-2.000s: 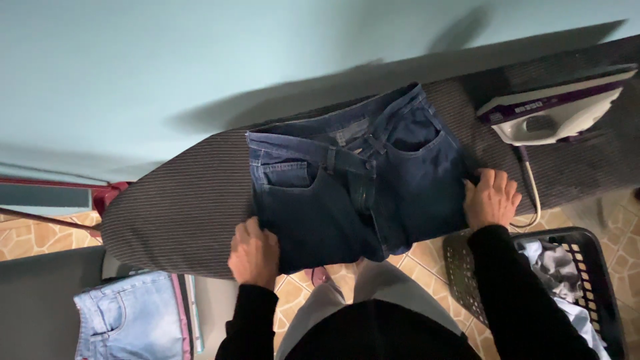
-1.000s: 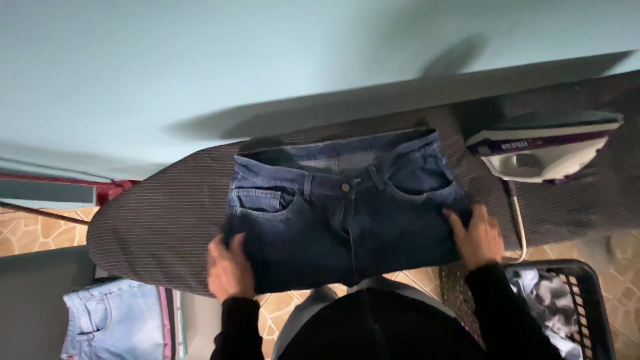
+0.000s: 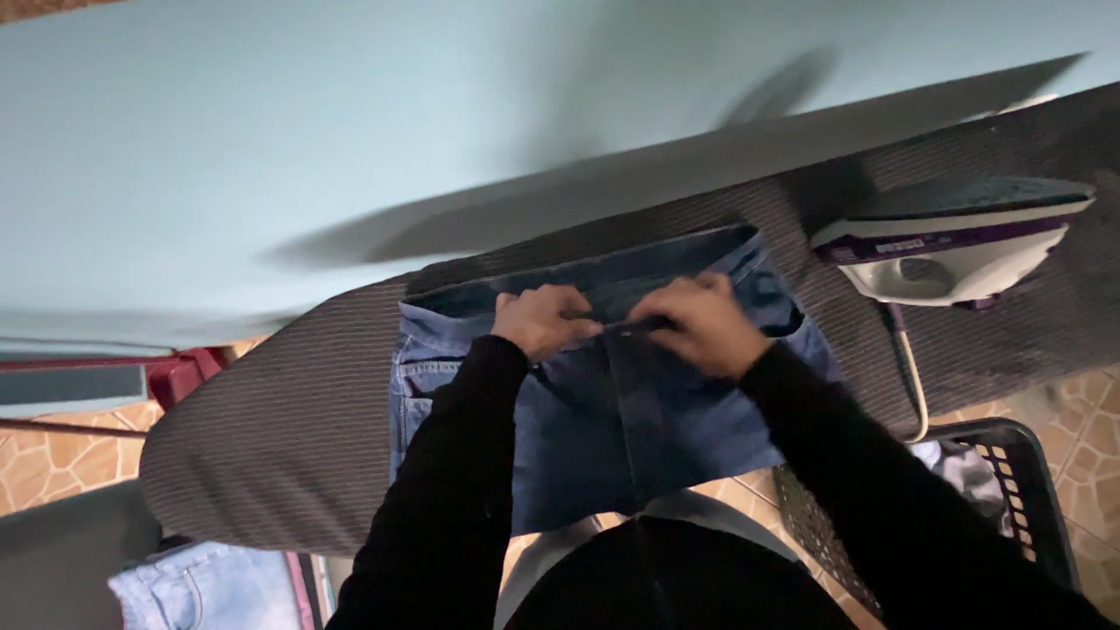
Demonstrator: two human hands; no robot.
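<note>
Dark blue jeans (image 3: 577, 437) lie across the striped ironing board (image 3: 289, 420), waistband toward the wall and the lower part hanging over the near edge. My left hand (image 3: 544, 322) pinches the waistband just left of the front closure. Just to the right of it, my right hand (image 3: 703, 322) grips the waistband on the other side of the closure, slightly blurred. The fingertips of both hands nearly meet there. The button is hidden by the fingers. A white and purple steam iron (image 3: 954, 245) rests on its side on the board, right of the jeans.
A pale blue wall (image 3: 350, 131) runs behind the board. Below right, a black plastic basket (image 3: 1041, 499) holds crumpled clothes. Light blue folded jeans (image 3: 210, 586) lie at the lower left, near a dark grey surface (image 3: 70, 560). The iron's cord (image 3: 912, 376) drops over the near edge.
Both hands have left the sides of the jeans and come together at the front of the waistband. The iron has stayed on the board at the right.
</note>
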